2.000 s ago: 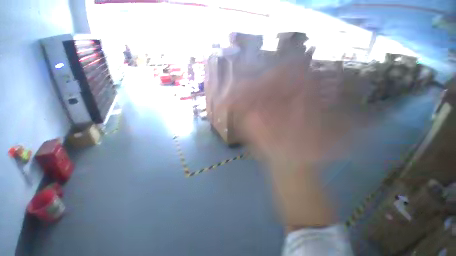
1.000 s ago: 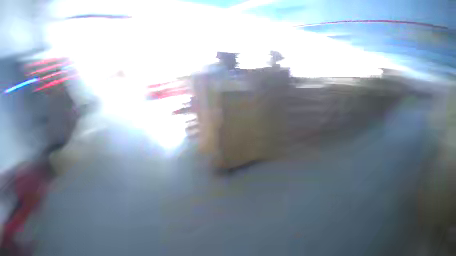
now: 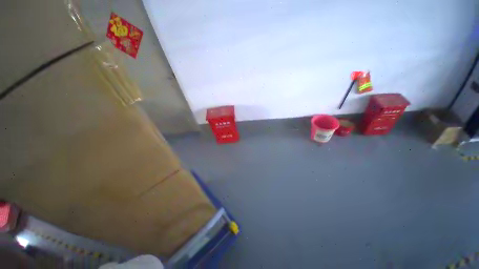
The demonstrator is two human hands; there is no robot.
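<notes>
Large brown cartons [image 3: 94, 163] fill the left side, stacked, with clear tape along an upper edge and a dark gap between two of them. They stand on a trolley's blue deck [image 3: 210, 192], which has a yellow corner piece [image 3: 233, 227]. A pale silver-grey handle bar [image 3: 197, 240] lies along the deck's near end. A whitish patch, possibly my sleeve, is cut off by the bottom edge. Neither of my hands can be made out.
Along the white wall [image 3: 283, 58] stand two red boxes [image 3: 223, 125] [image 3: 386, 114], a pink bucket [image 3: 324, 128] and an open carton [image 3: 444, 127]. Yellow-black floor tape [image 3: 465, 261] shows at lower right. A red diamond-shaped decoration [image 3: 124, 35] hangs at upper left.
The view has swung left and down, from the open floor to the wall and the loaded trolley. The blurred hand seen two seconds ago is out of the picture.
</notes>
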